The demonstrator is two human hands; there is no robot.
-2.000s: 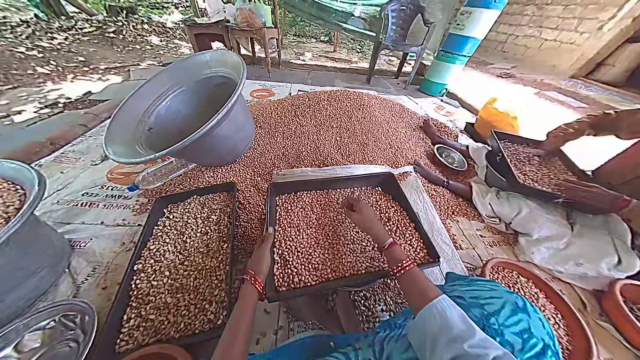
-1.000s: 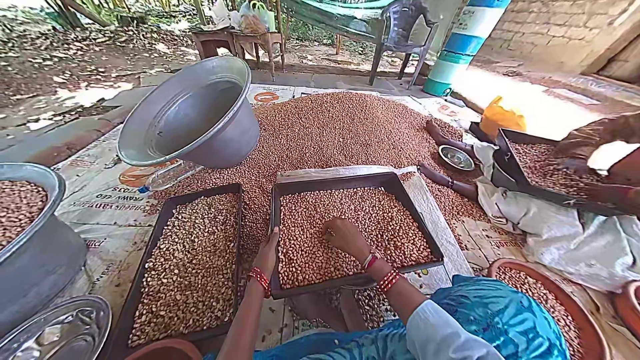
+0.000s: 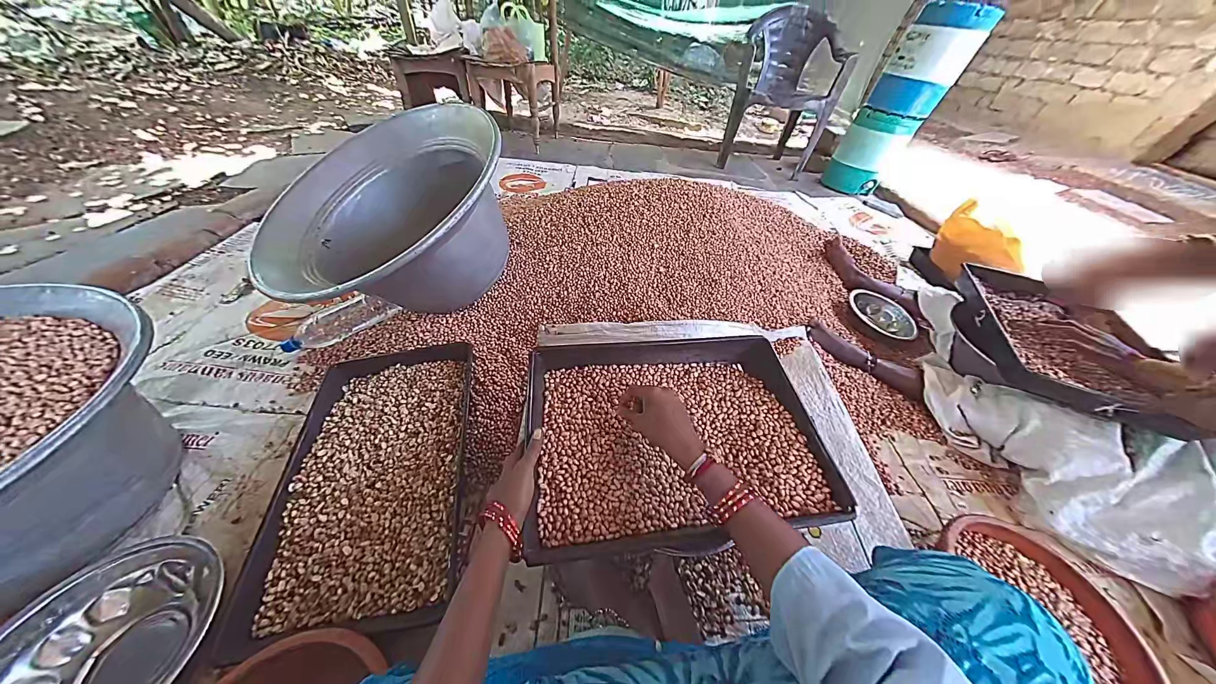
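Note:
A dark rectangular tray (image 3: 836,494) of reddish-brown nuts or seeds, which look like peanuts, lies in front of me. My left hand (image 3: 516,480) grips its left rim. My right hand (image 3: 660,415) is over the nuts in the upper middle of the tray, its fingers curled; whether they hold a nut cannot be told. To the left stands a second dark tray (image 3: 463,456), filled with paler nuts. Behind both trays spreads a large heap of the reddish nuts (image 3: 665,247) on printed sheets.
A large metal pot (image 3: 456,247) leans on the heap beside a plastic bottle (image 3: 342,321). At left are a metal pot of nuts (image 3: 104,475) and a steel plate (image 3: 123,608). Clay-coloured bowls (image 3: 1054,579) sit near me. At right a co-worker handles another tray (image 3: 1073,380).
My right hand has moved over the nuts, away from me, since one second ago. My left hand stays on the tray's left rim. The co-worker's hand at right has lifted and is blurred.

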